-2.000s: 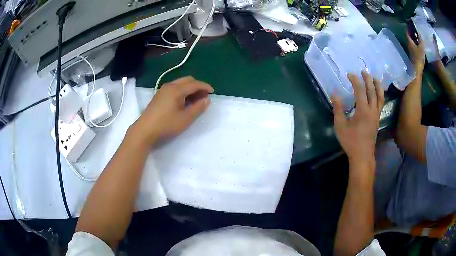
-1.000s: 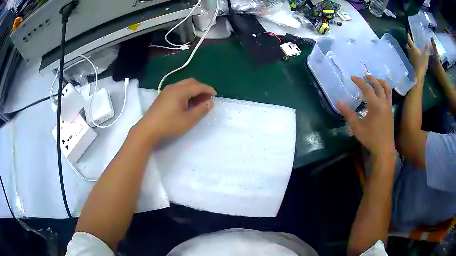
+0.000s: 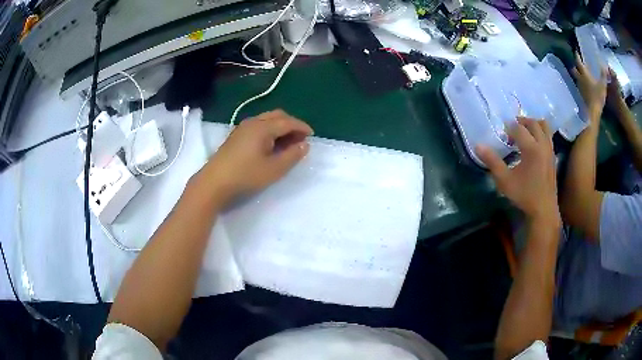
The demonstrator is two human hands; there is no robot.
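Translucent bluish-white tanks (image 3: 468, 95) stand in a row on the green mat at the right, the nearest on a black base. My right hand (image 3: 526, 169) is at the near edge of the tanks, fingers spread and slightly bent; it holds nothing that I can see, and I cannot tell whether the fingertips touch a tank. My left hand (image 3: 264, 151) rests on the white foam sheet (image 3: 338, 218) in front of me, fingers curled and the thumb close to them. Nothing shows in it, but the inside of the fingers is partly hidden.
A power strip (image 3: 112, 188), white adapter (image 3: 148, 146) and looped cable lie left. A black cord (image 3: 89, 176) hangs there. A beige-grey case (image 3: 162, 35) stands behind. Circuit boards (image 3: 461, 28) and a white connector (image 3: 417, 72) lie at the back. A neighbour's arm (image 3: 583, 151) is right.
My right hand has drawn back a little from the tanks and shifted right, its fingers more bent. My left hand stays on the foam sheet. The view has shifted slightly.
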